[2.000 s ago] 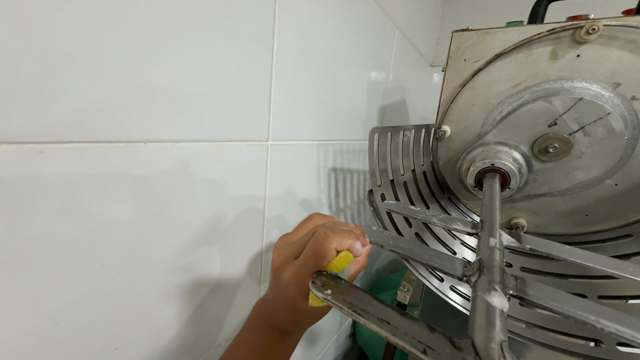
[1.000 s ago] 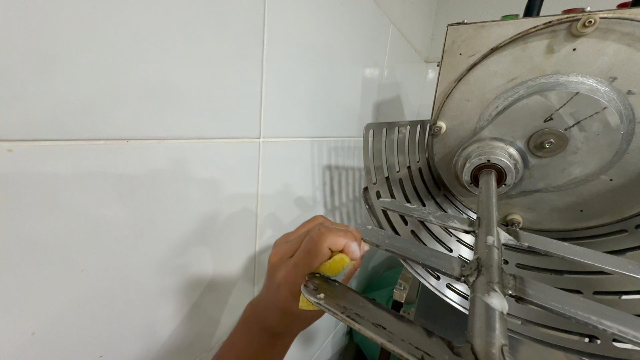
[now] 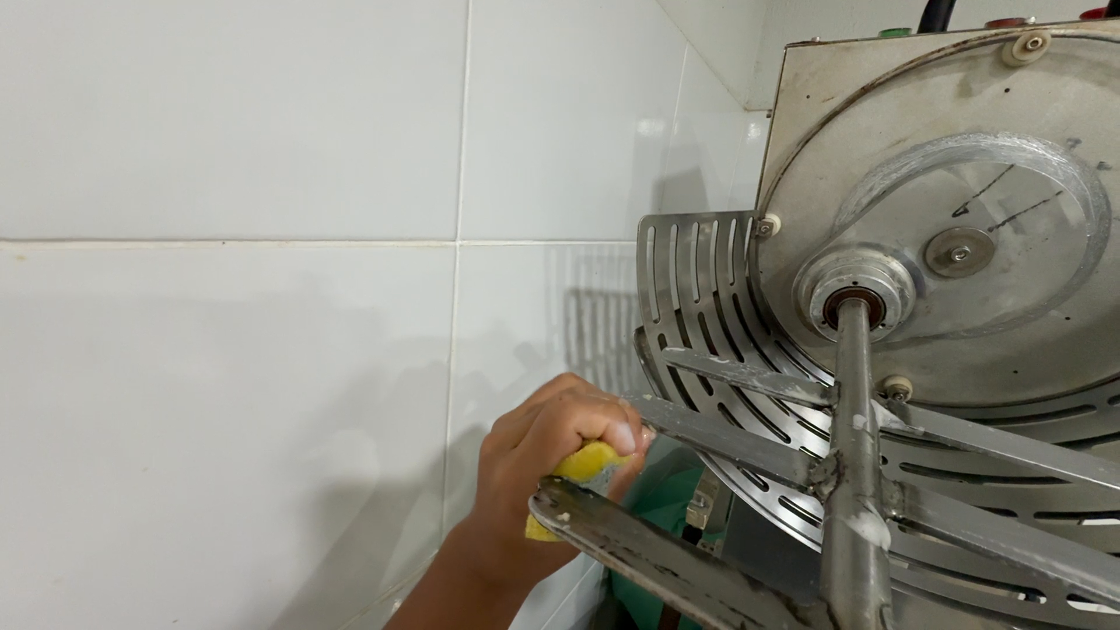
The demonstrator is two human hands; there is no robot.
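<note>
My left hand (image 3: 556, 455) is closed around a yellow sponge (image 3: 595, 461), its fingers at the tip of a flat metal paddle arm (image 3: 731, 437). Another paddle arm (image 3: 665, 551), nearer to me, crosses in front of the sponge, with dark smears and pale specks on it. Both arms join a steel shaft (image 3: 853, 472) that bears white residue and runs into a round hub (image 3: 853, 293) on the machine. My right hand is not in view.
A slotted curved metal guard (image 3: 700, 289) surrounds the shaft below the machine's round steel faceplate (image 3: 989, 350). White wall tiles (image 3: 227, 394) stand close at the left. Something green (image 3: 656, 507) lies low behind the arms. Coloured buttons (image 3: 894, 33) sit on the machine's top.
</note>
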